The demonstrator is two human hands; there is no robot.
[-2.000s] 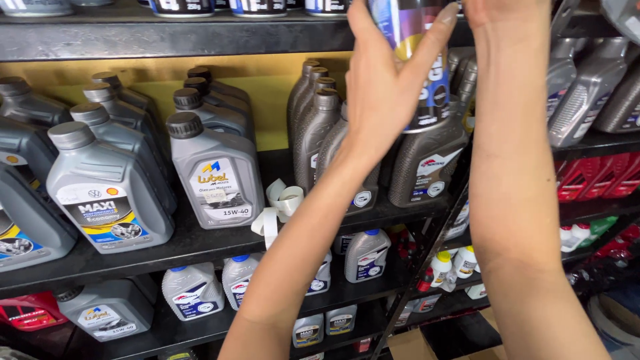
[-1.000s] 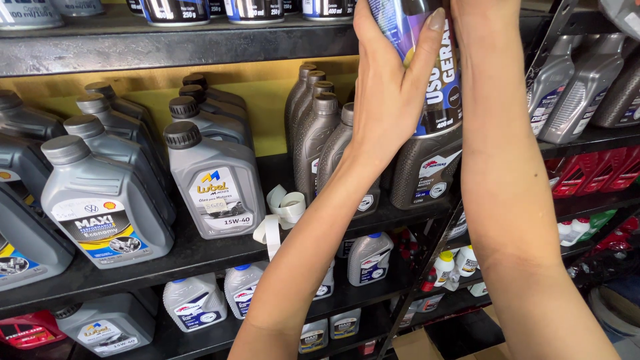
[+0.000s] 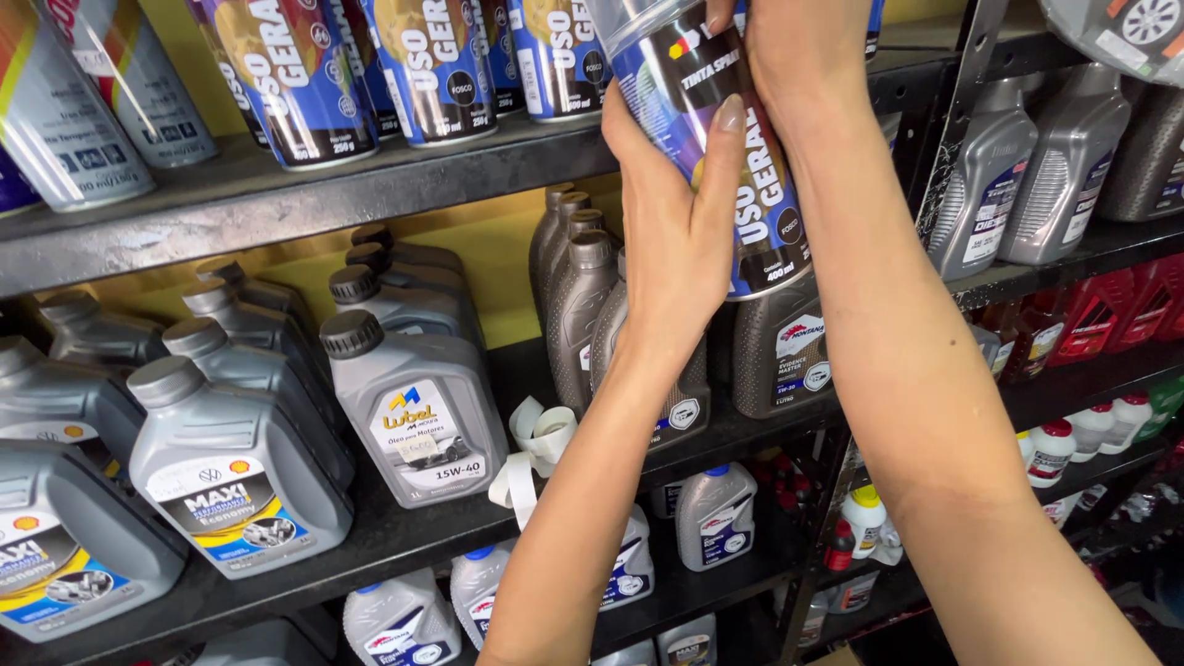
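Note:
My left hand (image 3: 684,213) is wrapped around a spray paint can (image 3: 770,217), thumb across its label. The can tilts, its base toward the lower right, in front of the upper shelf's edge. My right hand (image 3: 800,37) is at the upper right side of the can, cut off by the top of the view; its fingers are mostly hidden, so its grip cannot be told. Similar spray cans (image 3: 430,69) stand on the upper shelf to the left.
The upper metal shelf (image 3: 305,203) crosses the view. Below it stand a Lubel oil bottle (image 3: 416,416), Shell oil bottles (image 3: 240,472) and dark Montana bottles (image 3: 782,351). A curled white paper strip (image 3: 532,453) hangs by the shelf edge. A perforated upright (image 3: 953,111) is at right.
The view has shifted up, showing more of the upper shelf's cans. My left hand stays around the spray can, and more of the can's label now shows.

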